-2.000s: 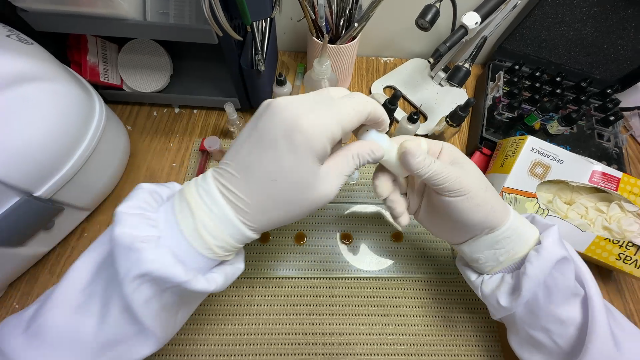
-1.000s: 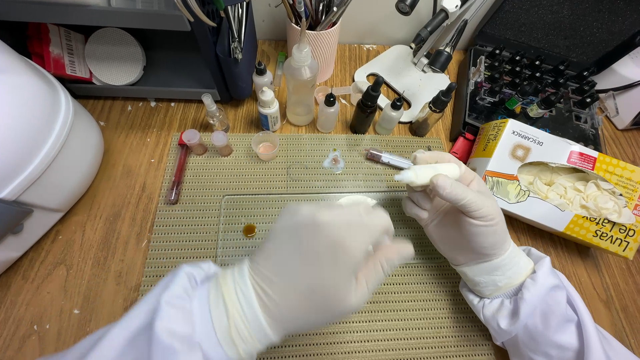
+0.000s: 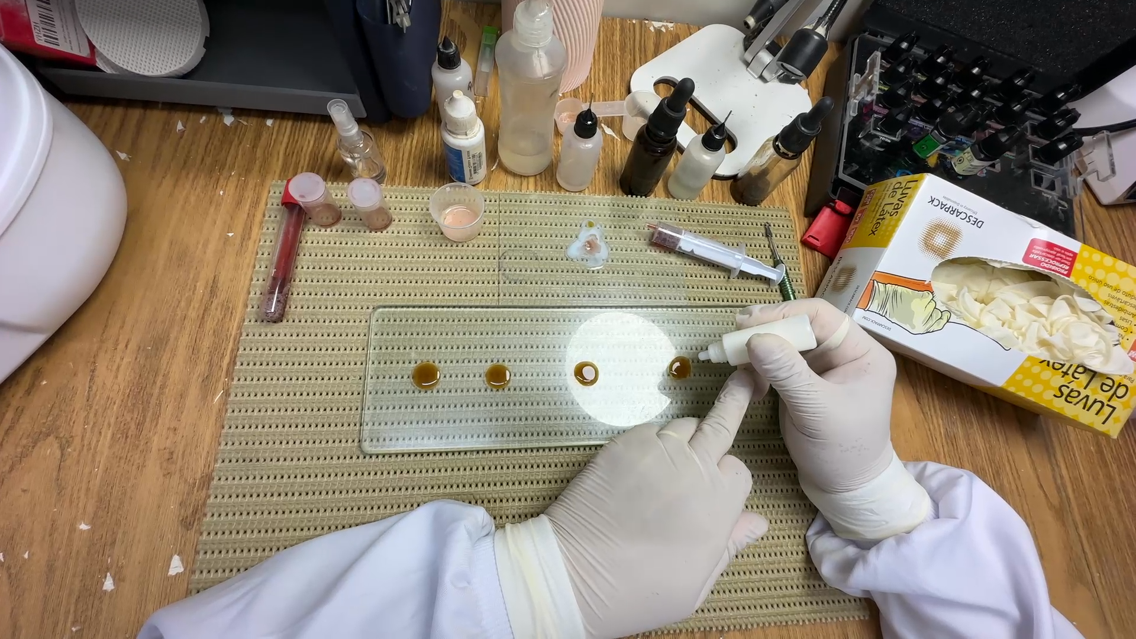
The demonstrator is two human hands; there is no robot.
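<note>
Both my hands wear pale latex gloves. My right hand [image 3: 830, 399] holds a small white dropper bottle [image 3: 763, 341] on its side, its nozzle pointing left beside the rightmost amber drop [image 3: 679, 367]. My left hand [image 3: 661, 515] lies over the near edge of a glass plate [image 3: 461, 426], its index finger extended to the underside of the bottle and its other fingers partly hidden. On the plate several amber drops stand in a row, among them the leftmost drop [image 3: 426, 375] and one within a round light reflection [image 3: 621, 399].
Beyond the plate are a small cup [image 3: 457, 213], a syringe [image 3: 715, 251], a red-filled tube [image 3: 282, 262] and a row of bottles with a clear squeeze bottle [image 3: 530, 98]. A latex glove box [image 3: 985, 293] stands right, a white machine [image 3: 53, 195] left.
Two seconds ago both hands were together at the bottle's tip, over the plate. The right hand has brought the bottle down to the plate's right end; the left hand has moved nearer me, index finger extended.
</note>
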